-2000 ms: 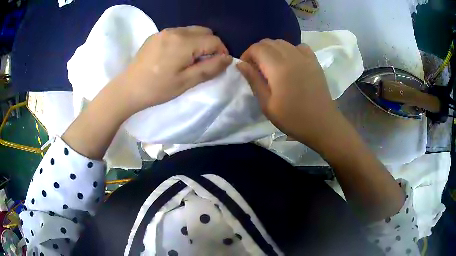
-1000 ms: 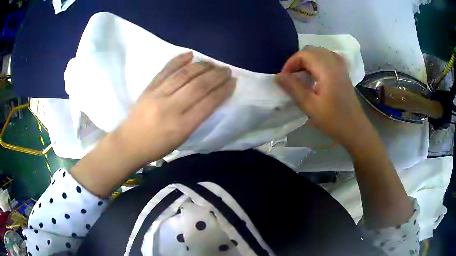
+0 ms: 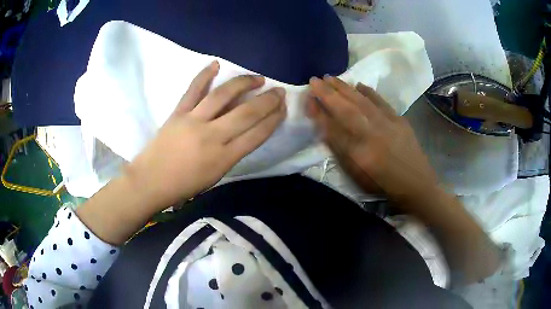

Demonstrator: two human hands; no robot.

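A white garment (image 3: 136,72) lies over the near part of the navy padded board (image 3: 260,30), its upper edge curving across the board. My left hand (image 3: 211,130) lies flat on the garment with fingers spread, fingertips near that edge. My right hand (image 3: 368,133), slightly blurred, lies palm down on the cloth to the right, its fingertips at the edge close to my left fingertips. Neither hand visibly pinches the cloth. The garment's right end (image 3: 402,63) extends beyond my right hand. The cloth under both palms is hidden.
A steam iron (image 3: 483,105) with a brown handle stands at the right, its tip towards the garment. White cloth (image 3: 465,163) covers the table below it. Loose white cloth (image 3: 522,211) hangs at the lower right. A yellow frame (image 3: 24,190) stands at the left.
Both hands first pinched the garment's edge; my left hand then flattened on it. My right hand has since let go of the edge, moved left and flattened. The edge now lies spread out.
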